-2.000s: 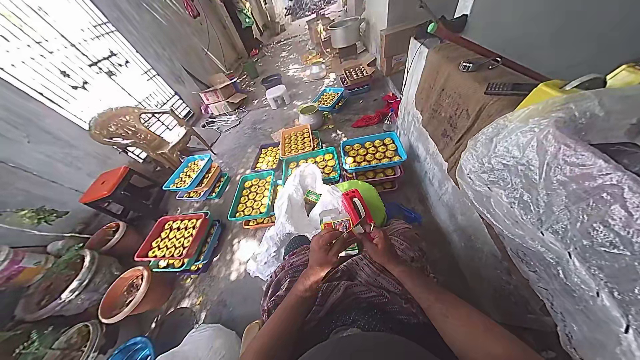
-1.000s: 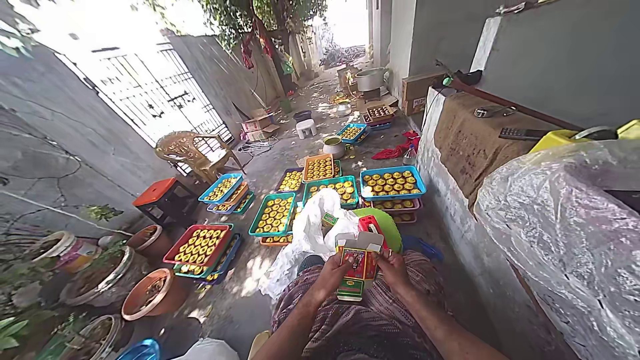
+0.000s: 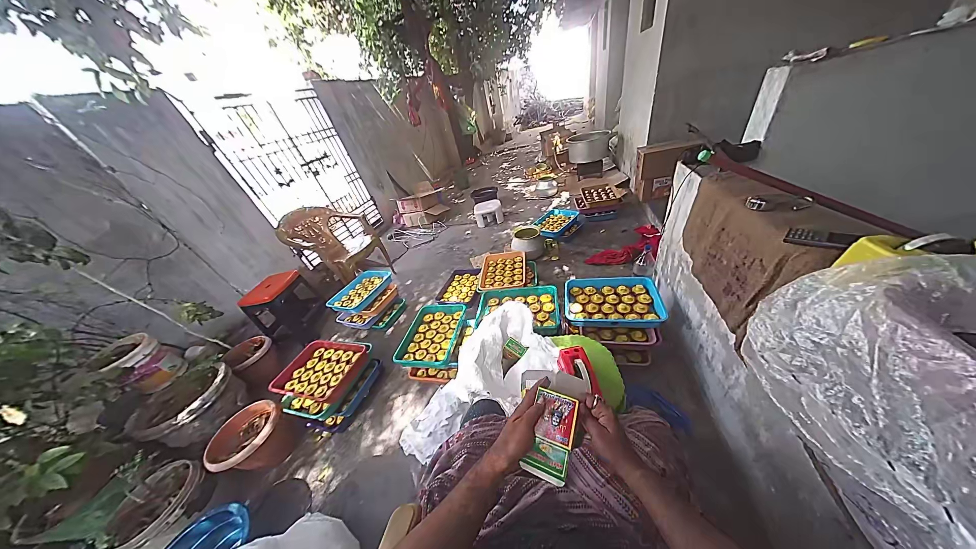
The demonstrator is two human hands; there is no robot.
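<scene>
A small printed cardboard box (image 3: pixel 550 435), red, yellow and green with an open grey-white flap at its top, is held over my lap. My left hand (image 3: pixel 521 431) grips its left side, and my right hand (image 3: pixel 606 431) has its fingers at the upper right edge. Just beyond the hands lies a red object (image 3: pixel 579 367), partly hidden, over a lime-green rounded thing (image 3: pixel 608 372). A white plastic bag (image 3: pixel 488 358) rests beside them to the left, with a small green printed packet (image 3: pixel 515 348) in its mouth.
Stacked plastic trays of round yellow pieces stand ahead, including a blue tray (image 3: pixel 662 309) and a red tray (image 3: pixel 286 381). Terracotta pots (image 3: pixel 242 435) line the left. A ledge with a brown cloth (image 3: pixel 732 236) and clear plastic sheeting (image 3: pixel 862 366) runs along the right.
The box, at first held with its red part uppermost, now shows its printed face and green end, with the flap raised. The view has tilted up and left.
</scene>
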